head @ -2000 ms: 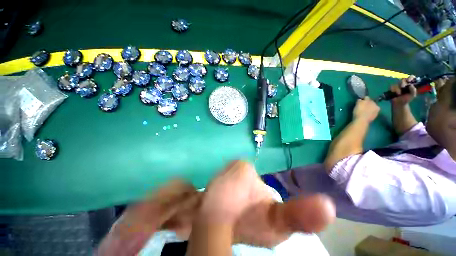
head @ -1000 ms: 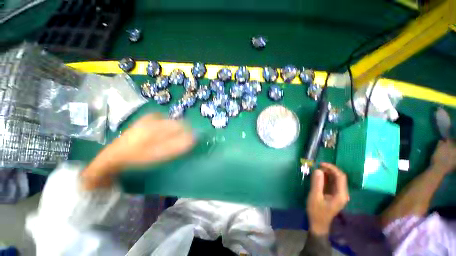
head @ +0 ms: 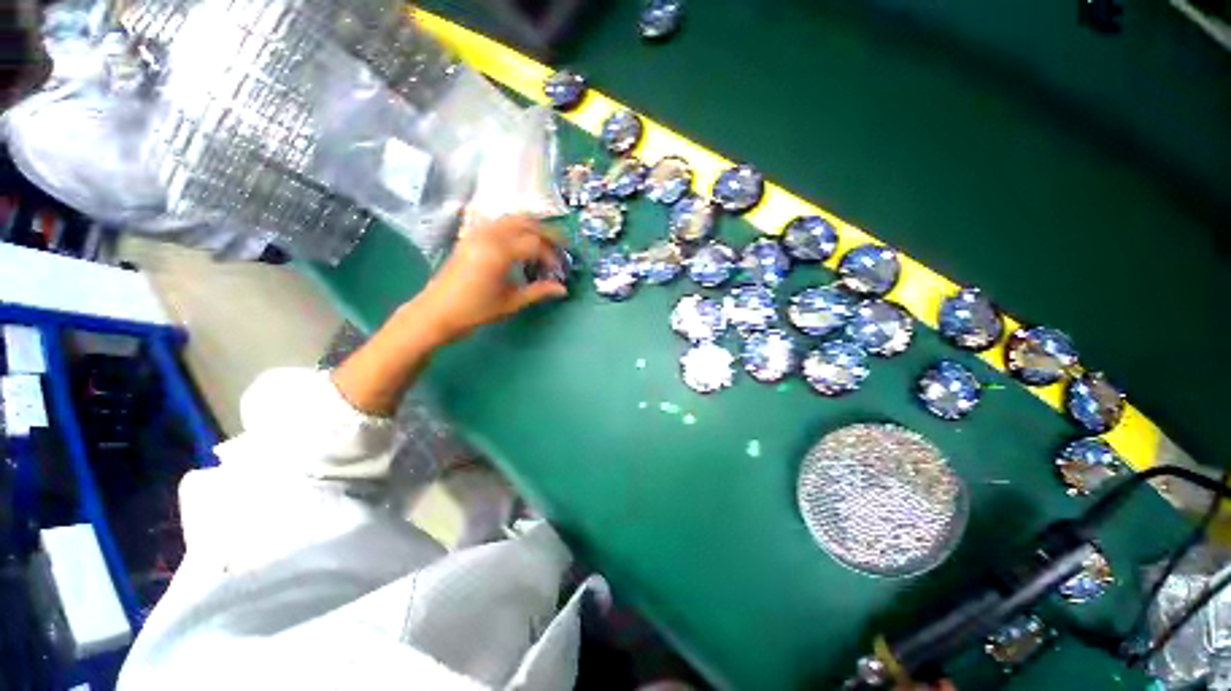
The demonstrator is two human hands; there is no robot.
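My left hand (head: 493, 277) is at the near left end of the unit cluster, with fingers and thumb around a round circuit board unit (head: 559, 265). Many similar round units (head: 824, 311) lie spread to its right. A round silver screw dish (head: 884, 500) lies on the mat at centre right. The black electric screwdriver (head: 1006, 594) lies slanted at lower right, its tip end at the bottom edge. A small bit of my right hand (head: 934, 684) seems to show there, mostly cut off, so its grip is unclear.
The green mat (head: 594, 432) has a yellow tape line (head: 925, 284) behind the units. Clear plastic bags (head: 405, 169) and stacked silvery blister trays (head: 243, 108) are at upper left. Crinkled clear plastic (head: 1195, 628) and black cables are at right. Blue shelving (head: 101, 500) stands left.
The view has turned toward the left. My left hand, blurred over the mat before, is now around a unit. My right hand, seen beside the screwdriver tip, is now mostly out of the picture.
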